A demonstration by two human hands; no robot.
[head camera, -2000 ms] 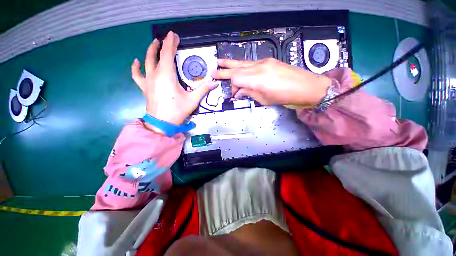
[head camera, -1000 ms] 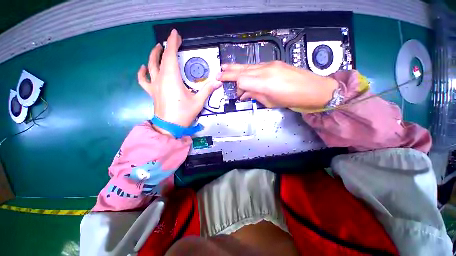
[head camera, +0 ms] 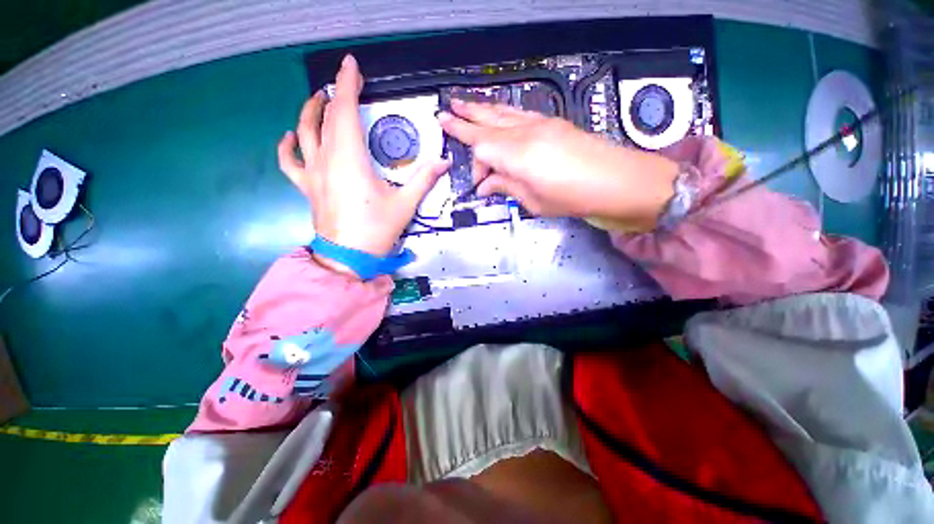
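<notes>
An open laptop base (head camera: pixel 553 261) lies in front of me with its inside showing. A silver-white cooling fan (head camera: pixel 393 141) sits at its upper left. My left hand (head camera: pixel 353 184) is spread around this fan, fingertips at its upper left edge and thumb at its lower right. My right hand (head camera: pixel 558 164) reaches in from the right, its fingertips at the fan's right edge over the dark motherboard (head camera: pixel 533 99). Whether the right fingers hold anything small is hidden. A second fan (head camera: pixel 653 110) sits at the upper right, untouched.
Two spare fans (head camera: pixel 51 188) with wires lie at the far left of the green bench mat (head camera: pixel 154 266). A grey tape roll (head camera: pixel 842 137) lies at the right. Clear plastic trays (head camera: pixel 906 174) stand at the far right. A dark cord crosses above my right sleeve.
My right fingertips have moved up along the fan's right edge. My left hand stays around the fan, its thumb little changed. The laptop shifts slightly in view.
</notes>
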